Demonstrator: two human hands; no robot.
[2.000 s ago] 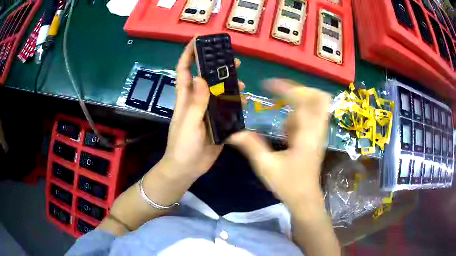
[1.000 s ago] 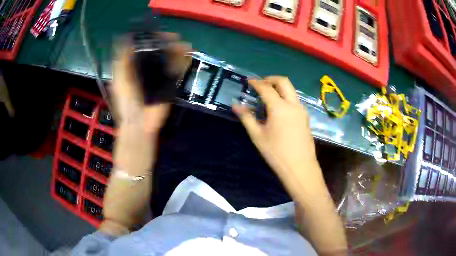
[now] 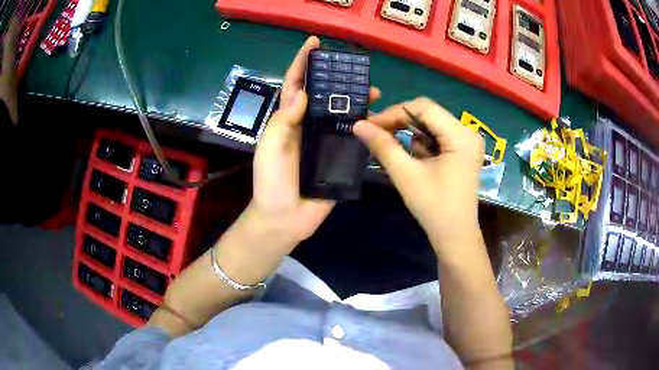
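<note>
My left hand (image 3: 278, 162) holds a black keypad phone (image 3: 334, 119), keys toward the top and screen end toward me. A dark screen lens (image 3: 338, 160) lies over its display. My right hand (image 3: 426, 155) touches the phone's right side near the lens edge with thumb and finger. It also holds a thin dark tool (image 3: 419, 121), perhaps tweezers. A lens sheet (image 3: 246, 107) with a lens showing lies at the bench edge, left of my left hand.
A yellow frame (image 3: 485, 137) and a yellow pile (image 3: 567, 170) lie right. A red foam tray (image 3: 405, 36) with gold-beige housings is behind. Lens sheets (image 3: 632, 195) are far right. A red tray of phones (image 3: 134, 231) is below left. A cable (image 3: 130, 79) hangs over the edge.
The yellow piece on the phone is gone from it, and a yellow frame now lies on the bench. One lens has left the sheet. Both hands have come together at the phone.
</note>
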